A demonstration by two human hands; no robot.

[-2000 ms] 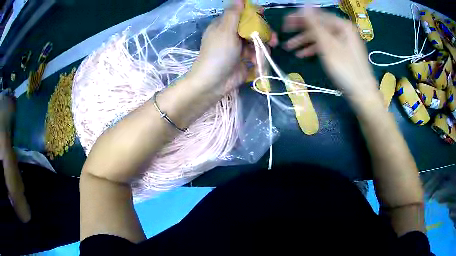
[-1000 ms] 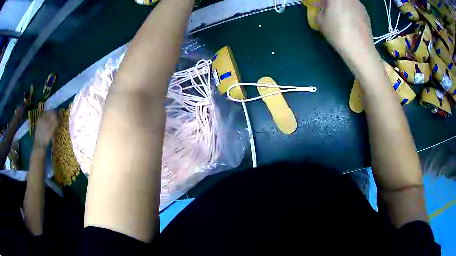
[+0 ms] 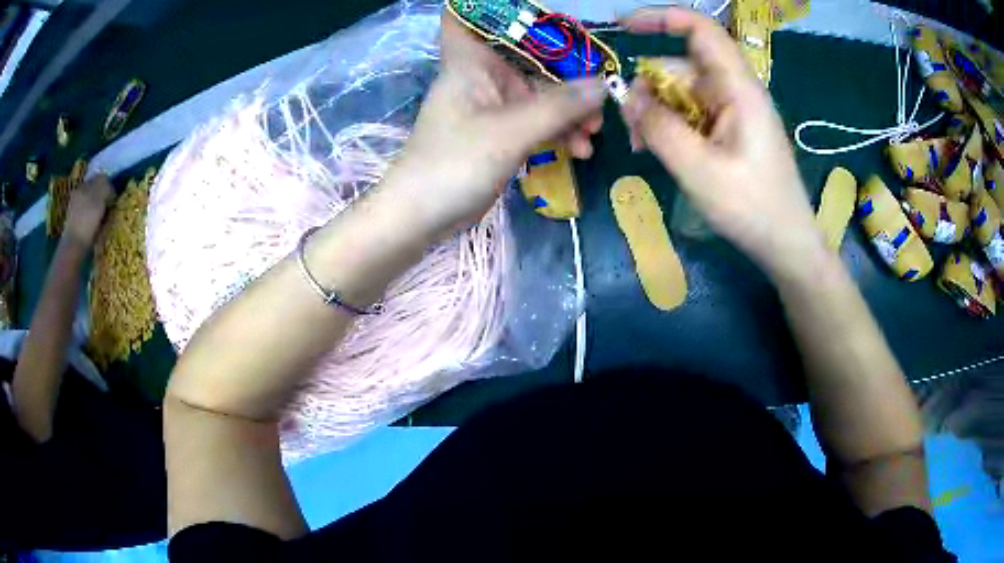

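Note:
My left hand [image 3: 501,116] holds an open yellow body shell [image 3: 561,46] at the top centre. The shell's open side shows a green circuit board, a blue component and red wires. My right hand [image 3: 705,121] is at the shell's right end, fingers curled around a blurred golden-yellow thing [image 3: 674,90]. A small white end piece [image 3: 615,86] shows between the hands at the shell's tip. Another yellow shell [image 3: 549,185] lies just below my left hand. A flat yellow cover [image 3: 650,242] lies on the dark green bench, and a second cover [image 3: 837,206] lies further right.
A bundle of pinkish-white cords [image 3: 418,319] in clear plastic lies at left. Yellow blue-marked units [image 3: 936,209] are heaped at right, with a looped white cord [image 3: 842,136] beside them. A golden heap of small parts [image 3: 123,275] and another person's arm [image 3: 50,297] are at far left.
Both hands have come back together at the top centre, now with an open shell showing its electronics. The looped cord seen over the cover is no longer there; a straight white strand remains.

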